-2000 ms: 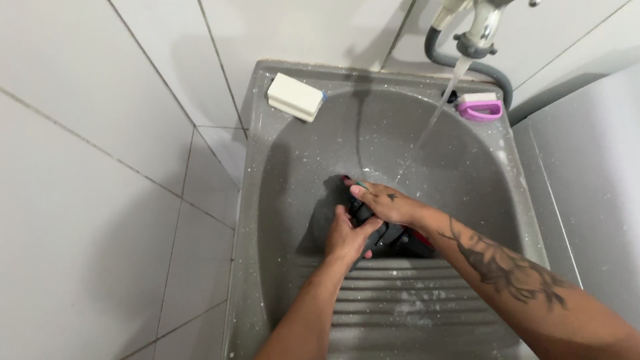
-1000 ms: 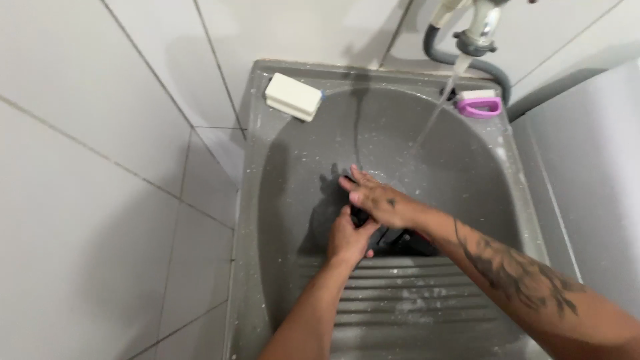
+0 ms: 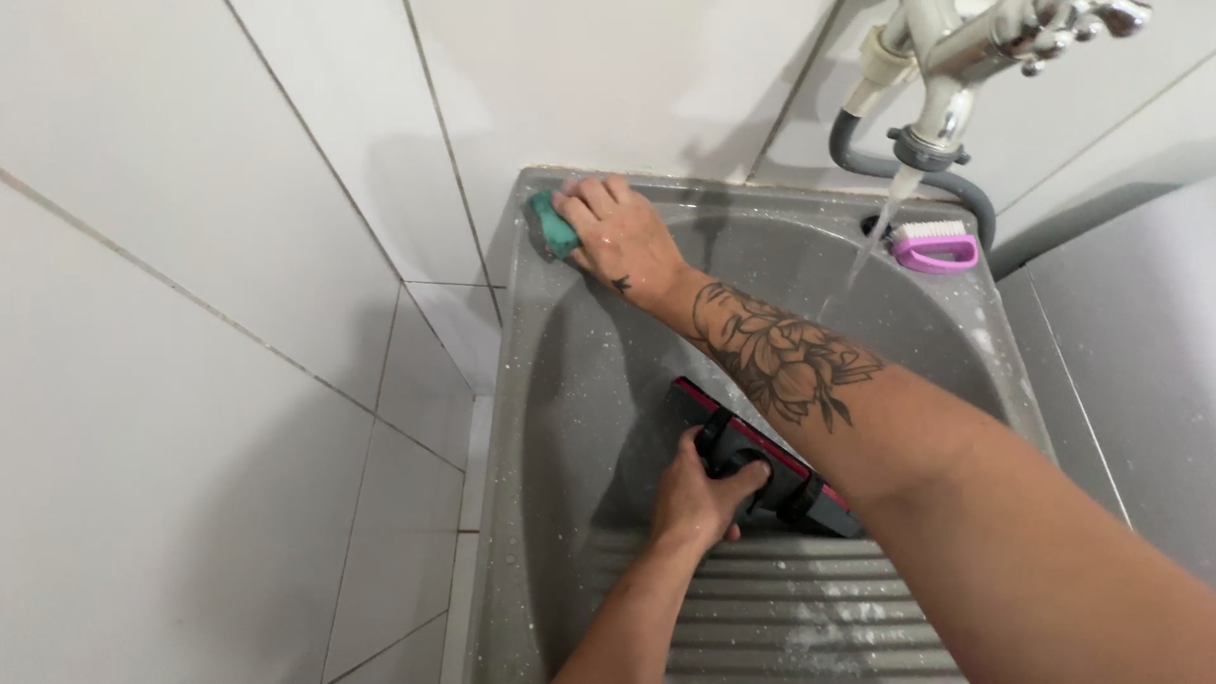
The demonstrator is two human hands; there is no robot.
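My left hand (image 3: 703,499) grips a dark grey and black plastic part with a red edge strip (image 3: 769,456), perhaps a floor-cleaner head, tilted low in the basin above the ribbed washboard. At the sink's back left corner, my right hand (image 3: 622,233) holds a green sponge (image 3: 554,225) by its side; its fingertips are partly hidden. My tattooed right forearm crosses over the basin and covers part of the red-edged part. Water (image 3: 872,228) runs from the metal tap (image 3: 936,123) into the basin.
The grey speckled laundry sink (image 3: 503,456) has a ribbed washboard (image 3: 788,598) at its near side. A pink-handled scrub brush (image 3: 936,249) lies on the back right rim, beside a grey hose (image 3: 855,157). White tiled walls stand left and behind; a grey surface (image 3: 1130,351) is at the right.
My right hand has left the dark part and moved to the back left corner, where a white block-like thing lay before. It now has the green sponge. The dark part shows more fully in my left hand.
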